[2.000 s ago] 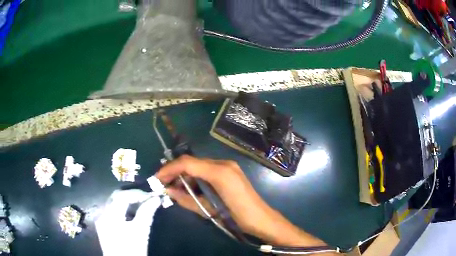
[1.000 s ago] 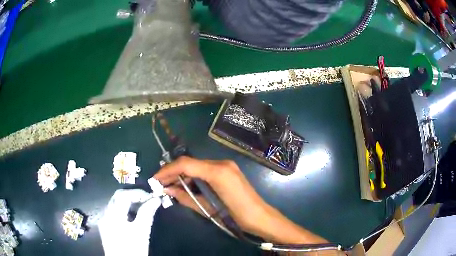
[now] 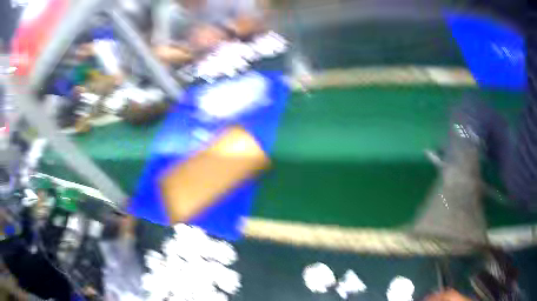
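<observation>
The view is strongly blurred. Only a small part of my bare right hand (image 3: 446,296) shows, cut off by the bottom edge. The blurred thin front of the soldering iron (image 3: 441,271) rises just above it, below the fume hood. My gloved left hand is out of the picture. White plastic pieces (image 3: 319,277) lie on the dark bench: two close together, another white piece (image 3: 400,289) nearer my right hand. A large heap of white pieces (image 3: 191,267) lies further left.
Grey fume hood (image 3: 456,203) and ribbed duct (image 3: 518,147) at right; dark scrap box (image 3: 497,273) below. A brown cardboard tray (image 3: 212,176) lies on a blue sheet (image 3: 147,197) across the green belt (image 3: 347,176). Another person's hands (image 3: 209,35) and white pieces are beyond. Grey bars cross the left.
The view has swung left and blurred. The hood and bench pieces now sit further right in the picture. My left hand has left the picture, and my right hand is mostly cut off.
</observation>
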